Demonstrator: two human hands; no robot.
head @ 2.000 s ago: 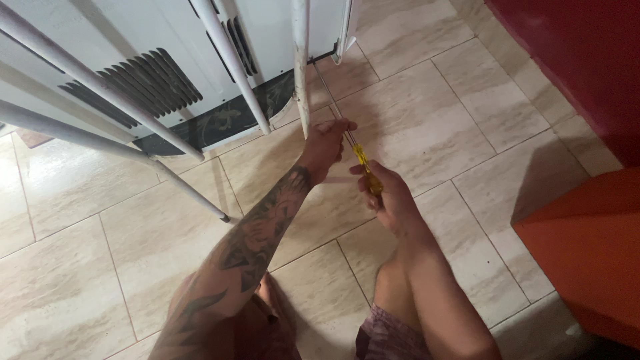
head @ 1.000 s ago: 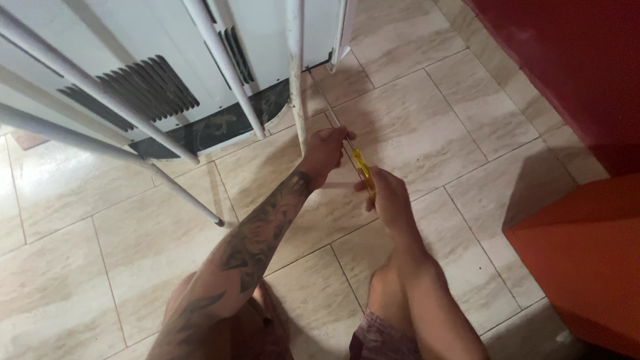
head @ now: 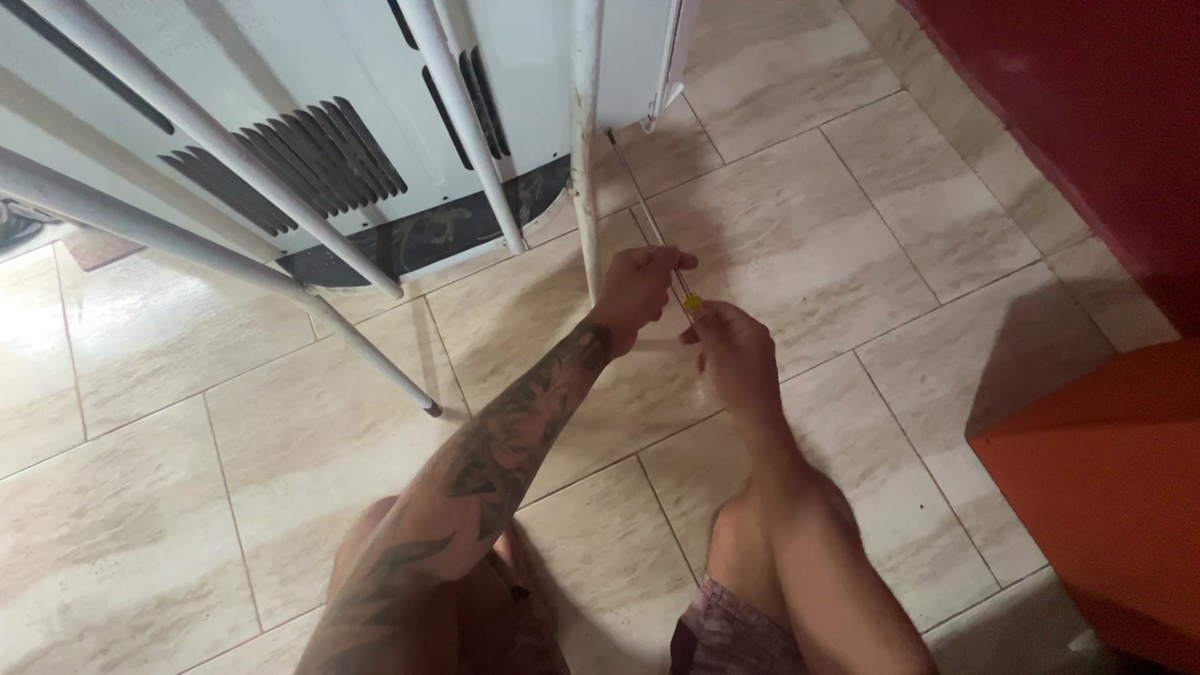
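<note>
A long thin metal shaft (head: 647, 206) slants from the bottom edge of a white appliance panel (head: 534, 84) down to a yellow screwdriver handle (head: 693, 301). My right hand (head: 736, 352) is closed round that handle and covers most of it. Higher on the shaft, my left hand (head: 645, 286) grips it between thumb and fingers. The shaft's far end lies at the panel's lower right corner; whether it touches a screw there is too small to tell. Dark vent slots (head: 319, 155) mark the panel.
White metal poles (head: 583, 141) stand between me and the appliance, one just beside my left hand. Another pole's foot (head: 431, 409) rests on the tiled floor (head: 525, 375). An orange object (head: 1106, 469) is at the right, below a dark red wall (head: 1069, 103).
Both hands stay on the tool. More of the yellow handle showed earlier; my right hand now covers most of it.
</note>
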